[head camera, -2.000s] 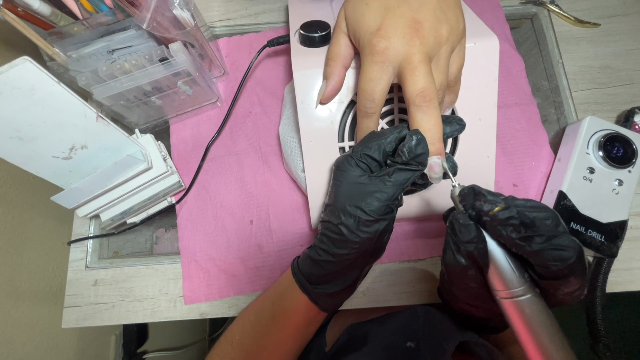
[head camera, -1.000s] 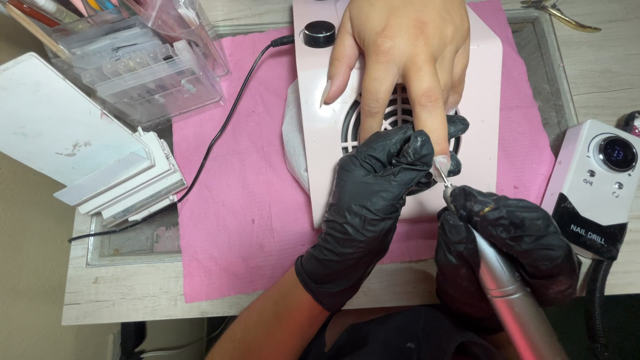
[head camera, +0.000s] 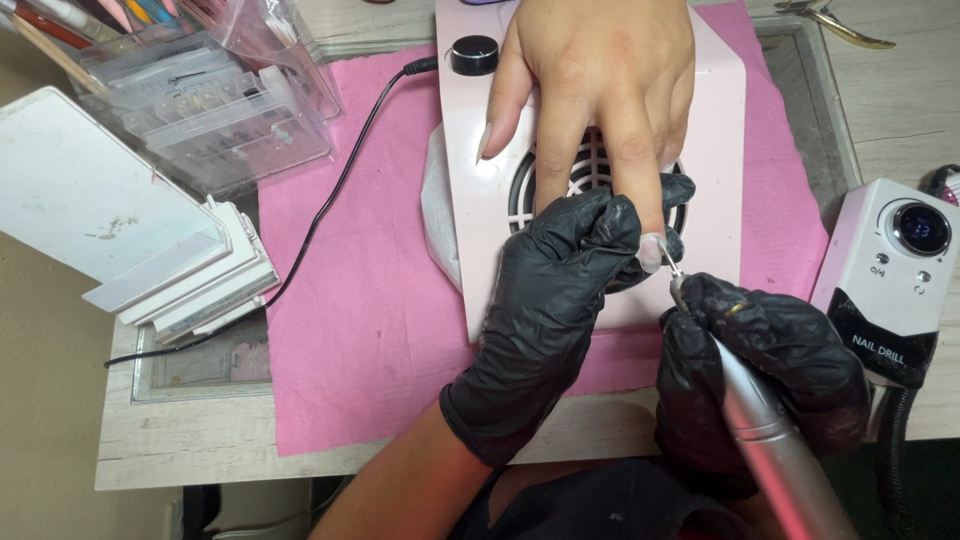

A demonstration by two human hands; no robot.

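Note:
My left hand (head camera: 559,300), in a black glove, grips a finger of another person's hand (head camera: 600,67) near its tip. That hand lies palm down over the round grille of a pale pink nail dust collector (head camera: 705,180). My right hand (head camera: 757,360), also black-gloved, holds a silver nail drill handpiece (head camera: 765,427) like a pen. The thin bit (head camera: 666,253) meets the edge of the whitish nail (head camera: 650,253) on the held finger; whether it turns cannot be seen. My left fingertips sit partly behind that finger.
A pink cloth (head camera: 360,300) lies under the dust collector. The nail drill control unit (head camera: 885,262) stands at right, gold nippers (head camera: 847,26) at top right. Clear plastic boxes (head camera: 240,142) and stacked white boards (head camera: 97,202) stand at left. A black cable (head camera: 341,187) crosses the cloth.
My right hand and the handpiece have shifted slightly about the same nail. My left hand keeps its hold on the finger, nearly unmoved.

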